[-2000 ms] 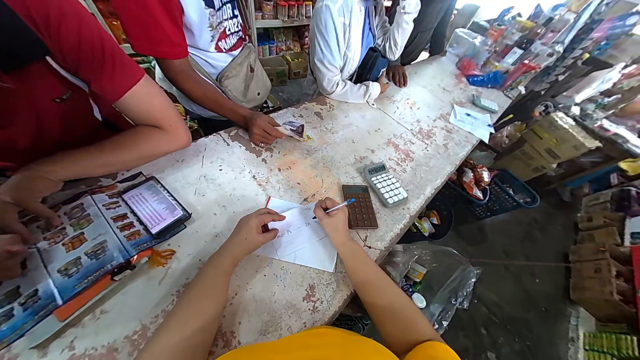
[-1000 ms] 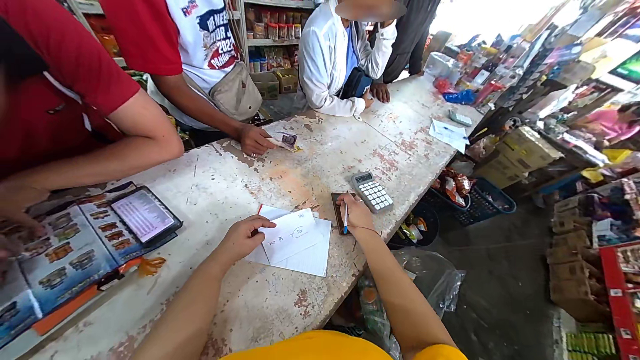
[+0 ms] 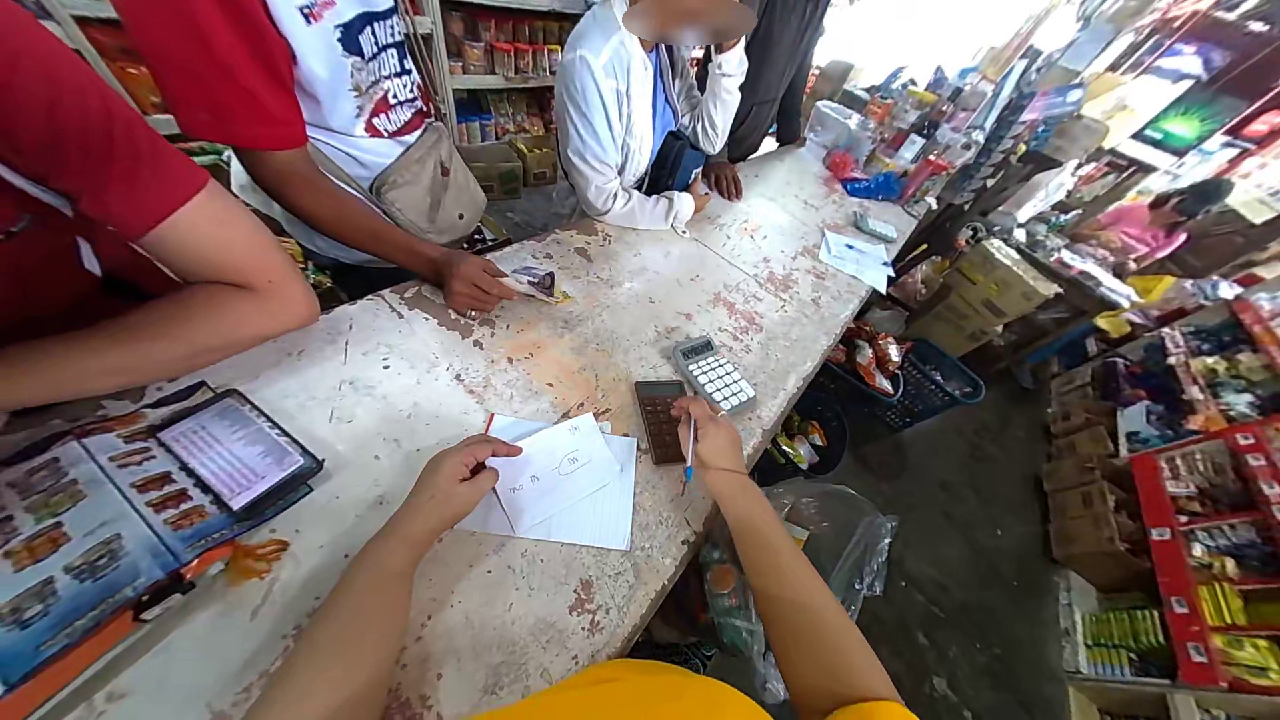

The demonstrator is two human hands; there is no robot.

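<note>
My left hand (image 3: 462, 482) holds the left edge of a small handwritten paper slip (image 3: 560, 470), which overlaps white sheets (image 3: 610, 520) on the worn counter. To the right, my right hand (image 3: 708, 438) is over a brown calculator (image 3: 658, 420), its fingers at the keys. A blue ballpoint pen (image 3: 690, 450) is held in the same hand, its tip pointing down toward the counter. Just beyond lies a grey calculator (image 3: 716, 374) with white keys, beside the brown one.
Across the counter (image 3: 400, 370), a person's hand (image 3: 474, 284) holds folded paper, perhaps a banknote. Other people lean at the far side. An open picture catalogue (image 3: 80, 520) and a tablet-like device (image 3: 236, 450) lie left. Baskets (image 3: 930, 385) and a plastic bag (image 3: 830, 540) are below the right edge.
My right hand has moved from writing on the paper to the brown calculator, keeping the pen. The slip in my left hand now lies more tilted over the sheets.
</note>
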